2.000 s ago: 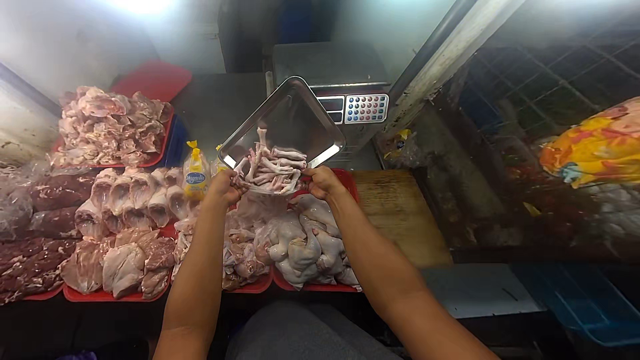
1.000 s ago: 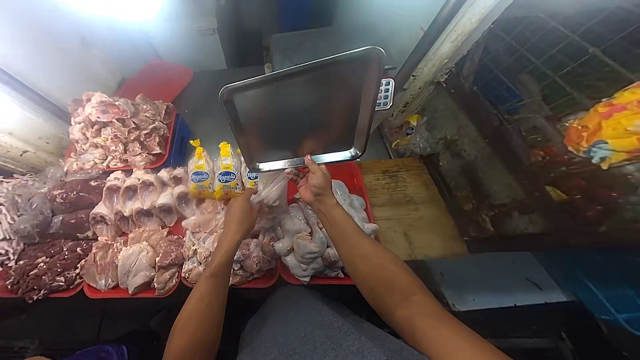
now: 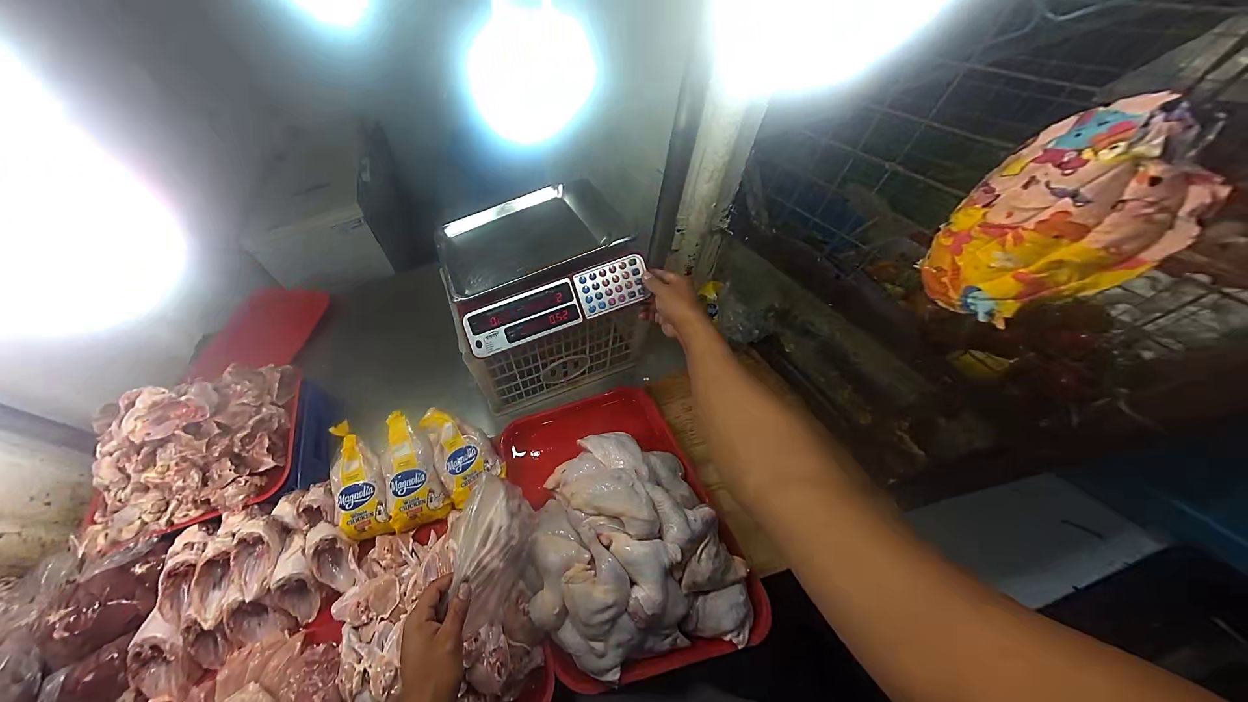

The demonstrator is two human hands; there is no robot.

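My left hand (image 3: 436, 639) grips a clear plastic bag (image 3: 487, 546) over the chicken pieces at the lower centre. What the bag holds is blurred, with pale pinkish pieces showing through. My right hand (image 3: 673, 300) touches the right edge of the keypad (image 3: 611, 286) on a digital weighing scale, its thumb and fingers around that edge. The scale's metal pan (image 3: 526, 242) lies on top with nothing on it, and its red display (image 3: 524, 312) is lit. A plastic crate (image 3: 561, 370) stands beneath the scale.
A red tray (image 3: 546, 439) of chicken leg pieces (image 3: 624, 546) lies before the scale. Bagged whole chickens (image 3: 408, 478) stand left of it. More raw meat (image 3: 185, 439) fills trays at left. A wooden board (image 3: 702, 429) is partly under my right arm. A colourful cloth bundle (image 3: 1072, 214) hangs at right.
The metal pan, earlier tilted in my hands with chicken feet in it, now lies on the scale. My right hand has let go of it and moved to the keypad. The view has shifted.
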